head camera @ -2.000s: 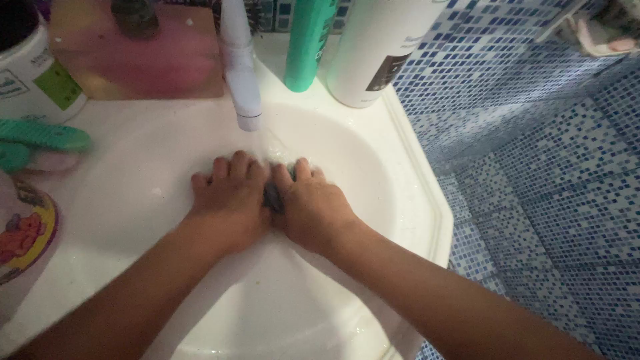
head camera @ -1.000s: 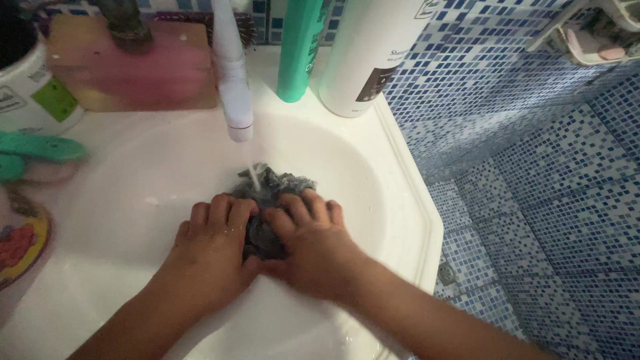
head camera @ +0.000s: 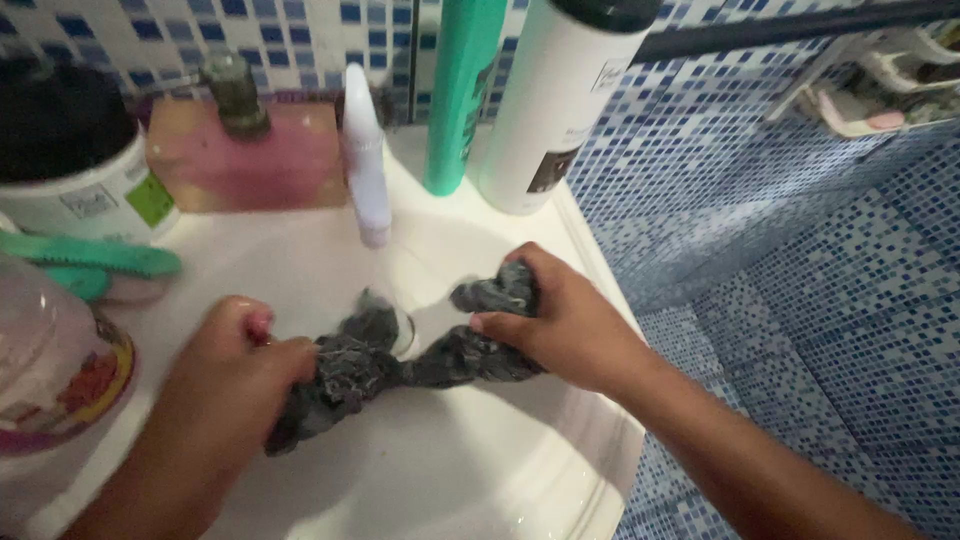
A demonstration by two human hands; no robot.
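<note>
A wet dark grey cloth (head camera: 352,375) is stretched between my hands over the white washbasin (head camera: 420,480). My left hand (head camera: 240,367) grips its left end, thumb on top. My right hand (head camera: 562,322) is closed around the right part, with a bunched fold between thumb and fingers. Part of the cloth sticks up in the middle, under the white faucet spout (head camera: 367,172), and a faint stream of water seems to fall there. The fingertips of both hands are partly hidden.
Behind the basin stand a pink soap-like block (head camera: 247,165), a green tube (head camera: 461,90) and a white bottle (head camera: 555,105). At left are a black-lidded jar (head camera: 82,195), a green comb-like item (head camera: 112,255) and a clear labelled container (head camera: 52,360). A wall shelf (head camera: 885,105) hangs at right.
My hands have moved apart. The cloth, bunched under them one second ago, is now lifted and drawn out between them.
</note>
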